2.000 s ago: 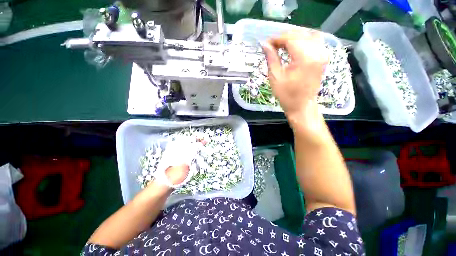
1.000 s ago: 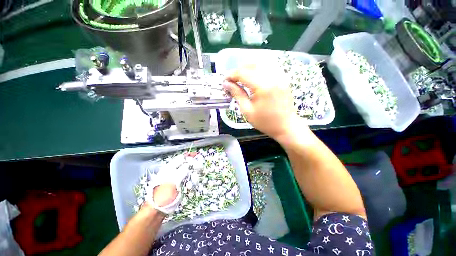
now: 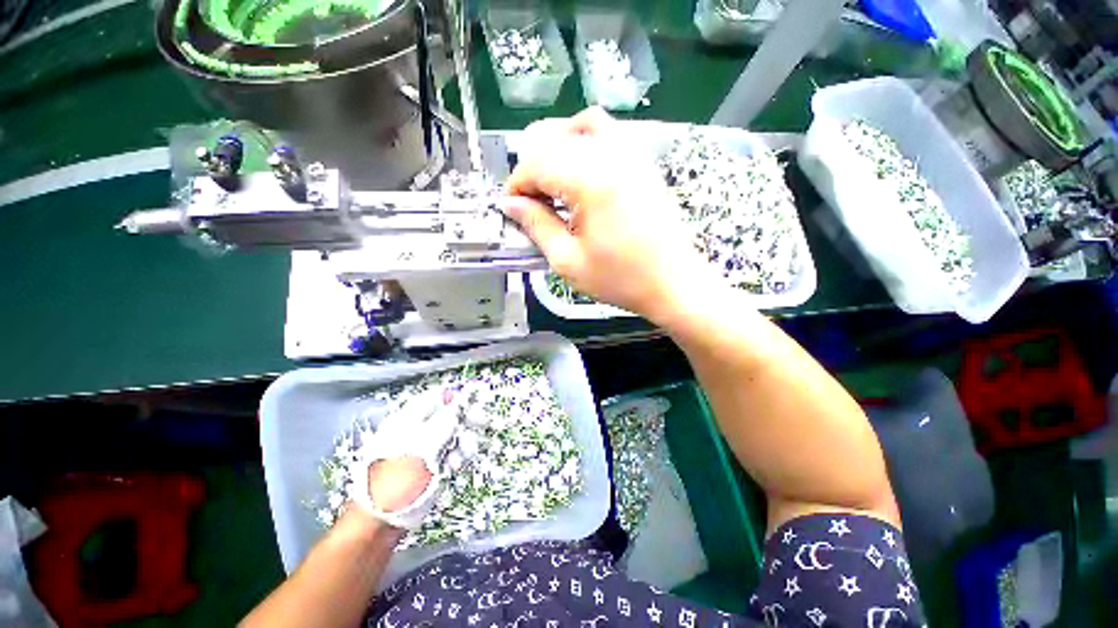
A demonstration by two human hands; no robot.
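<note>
My left hand (image 3: 411, 454), in a thin white glove, rests among the small white and green workpieces (image 3: 521, 429) in the near parts bin (image 3: 280, 460). Its fingers blend with the heap, so its hold cannot be told. My bare right hand (image 3: 595, 209) is at the loading fixture (image 3: 476, 221), at the right end of the machine arm. Its thumb and index finger come together at the fixture; any workpiece between them is too small to see. The air cylinder (image 3: 272, 211) lies left of the fixture, above the machine base (image 3: 460, 301).
The far parts bin (image 3: 803, 264) is behind my right hand, with the side bin (image 3: 999, 245) to its right. The vibratory bowl feeder (image 3: 319, 111) stands behind the machine, beside small boxes (image 3: 530, 86). Red stools (image 3: 117, 546) and a green crate (image 3: 723, 491) are below the bench.
My right hand has moved from over the far bin leftward to the fixture, its fingertips now closer against it. My left hand stays in the near bin. The camera view has shifted.
</note>
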